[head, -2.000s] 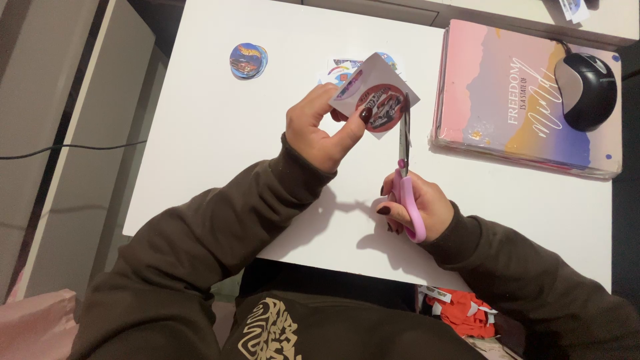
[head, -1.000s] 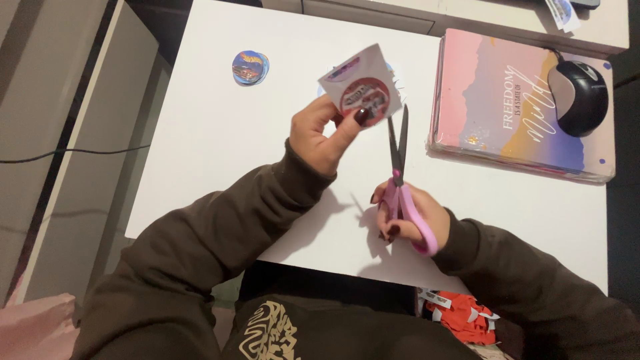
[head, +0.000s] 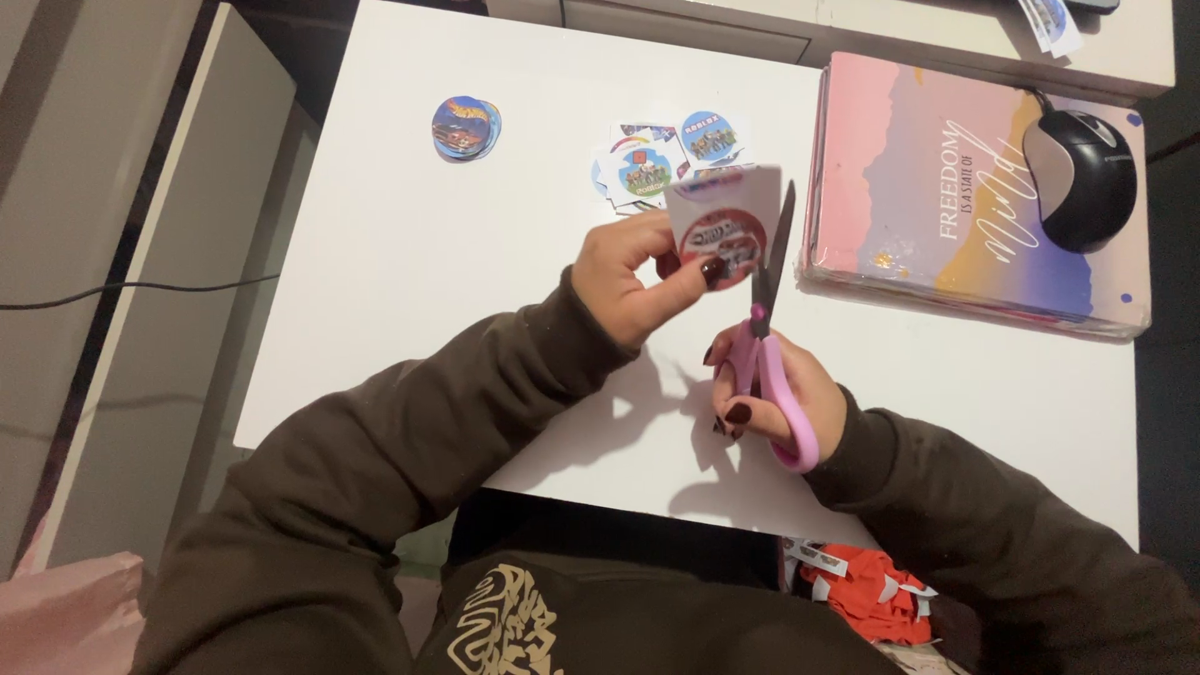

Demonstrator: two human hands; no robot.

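Between thumb and fingers, my left hand (head: 637, 277) pinches a piece of white printed paper (head: 741, 202) bearing a red circular picture. My right hand (head: 783, 394) holds pink-handled scissors (head: 761, 319), blades pointing up and slightly parted at the paper's right edge. Whether the blades touch the paper cannot be told. Behind the held piece, several printed paper cutouts (head: 642, 169) lie in a loose pile, partly hidden by it. A small stack of round blue cutouts (head: 464, 128) rests on the white table (head: 422, 253) at the upper left.
Notebooks (head: 891, 187) with a pink and purple cover lie at the right, a black computer mouse (head: 1087, 178) on top. A shelf edge (head: 703, 28) runs behind the table. A black cable (head: 141, 286) crosses at the left. Below the front edge is a red bundle (head: 877, 591) with paper scraps.
The held paper has turned more upright and come back beside the blades. The scissors' blades, wider apart one second ago, are closer together now. The round stack stays in place.
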